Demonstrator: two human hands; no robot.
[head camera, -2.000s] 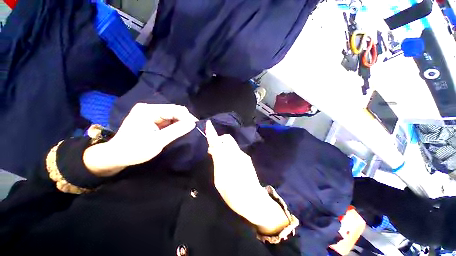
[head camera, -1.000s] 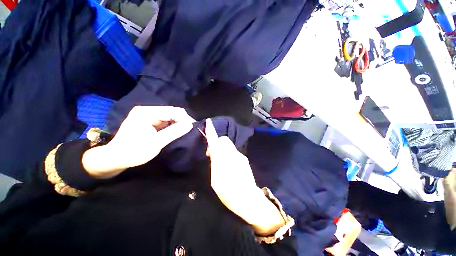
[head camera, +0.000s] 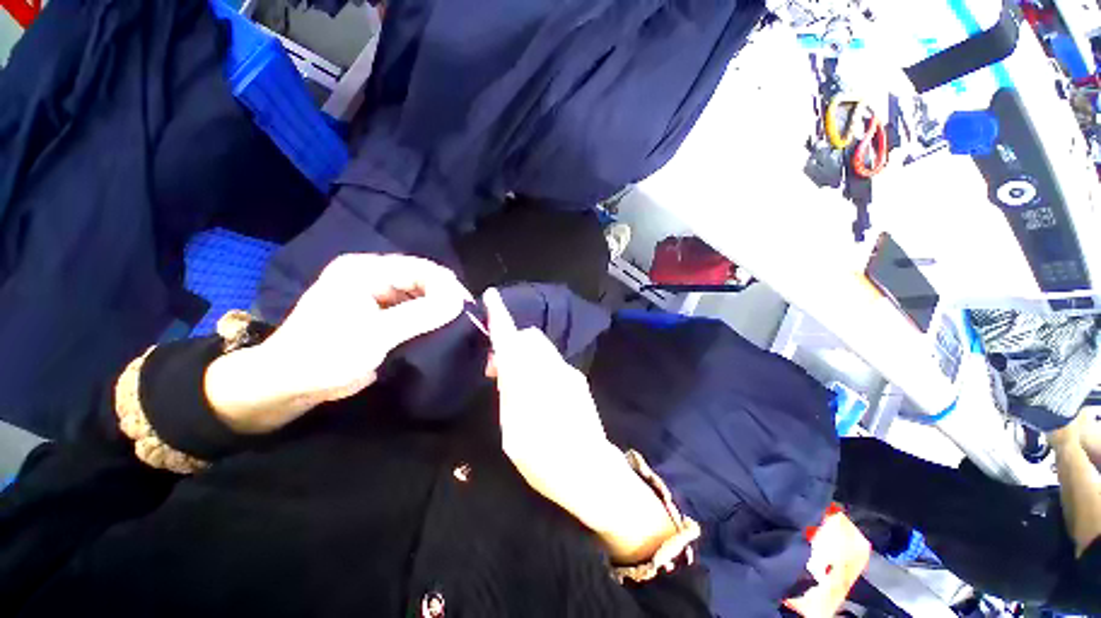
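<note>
A navy garment piece (head camera: 441, 362) lies over my lap under both hands. My left hand (head camera: 350, 326) pinches an edge of it between thumb and fingertips. My right hand (head camera: 549, 423) is just to the right, its fingertips close to the left ones, closed around a slim pale or silver sliver (head camera: 478, 319) that slants between the two hands. I cannot tell whether this is a tool or something else; most of it is hidden by the fingers. No thread is clearly visible.
Navy garments heap at left (head camera: 85, 217), top (head camera: 531, 97) and right (head camera: 724, 447), with a blue basket (head camera: 284, 103) beneath. The white table (head camera: 785, 229) holds scissors (head camera: 869, 147), a phone-like rectangle (head camera: 903, 280) and a sewing machine (head camera: 1038, 217). Another person's arm (head camera: 966, 513) reaches in at right.
The fingertips of my right hand have shifted slightly left, nearer my left hand. The left hand keeps its pinch. The neighbour's hand has come into view at the right edge.
</note>
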